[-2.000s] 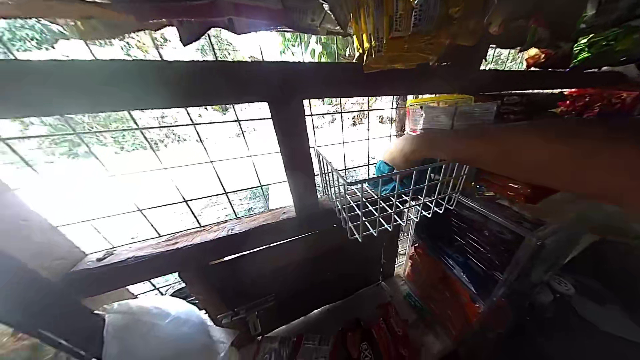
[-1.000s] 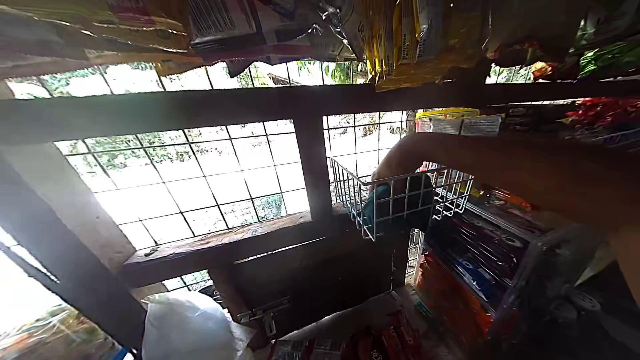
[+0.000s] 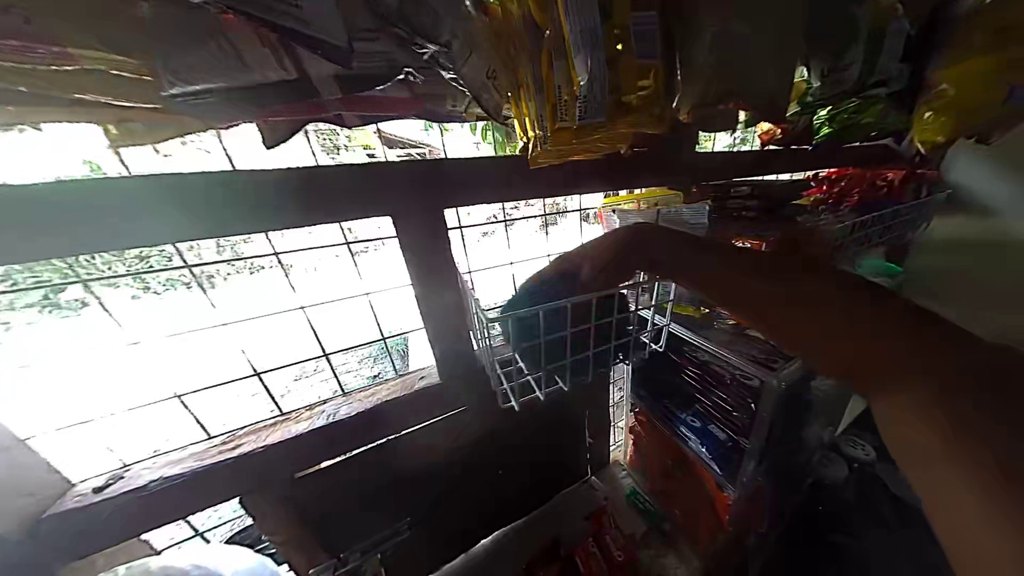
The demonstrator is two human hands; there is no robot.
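My right arm reaches in from the right edge, and my right hand [image 3: 588, 260] bends down into a white wire basket [image 3: 490, 352] fixed beside a wooden post [image 3: 432, 296]. A dark teal cloth [image 3: 544, 320] lies bunched in the basket under this hand, pressed against the front wires. The fingers are hidden in shadow behind the cloth, but the hand is closed over it. My left hand is not in view.
Packets [image 3: 576, 88] hang overhead. A wire-grid window and a wooden ledge [image 3: 264, 424] lie left. Right of the basket stands a clear case [image 3: 712, 400] of packs, with a second wire basket [image 3: 888, 220] behind. A white bag [image 3: 192, 560] is at bottom left.
My right hand has moved from the top of the cloth deeper into the basket. The cloth now looks bunched and fills more of the basket.
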